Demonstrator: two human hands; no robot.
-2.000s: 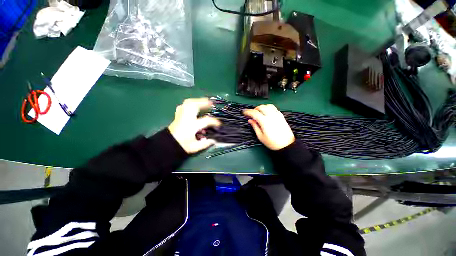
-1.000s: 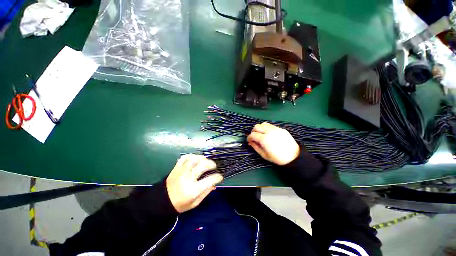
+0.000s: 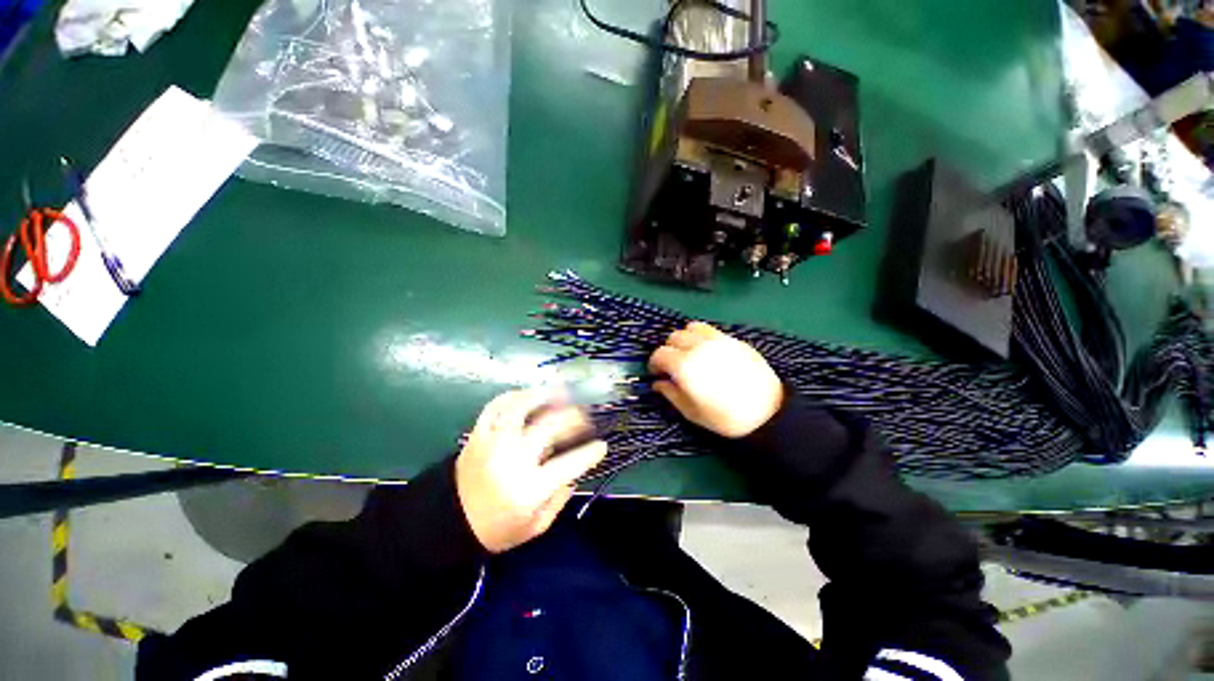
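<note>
A thick bundle of black cables lies along the bench edge. Its wire ends fan out at the left, with small pale and reddish tips. My right hand rests on the bundle near these ends, with curled fingertips pressed on the cables. My left hand is at the front part of the ends, blurred. Its fingers are bent over the cable ends; whether they grip any is hidden. One cable end sticks out past the bench edge beside my left hand.
A bench press stands behind the cables, with a dark block to its right. A clear plastic bag of small parts lies at the upper left. Scissors lie on a white paper. A white crumpled cloth is at the far left.
From two seconds ago, my left hand has moved toward the bench edge and the wire ends have separated into a rear and a front group. My right hand stays on the bundle.
</note>
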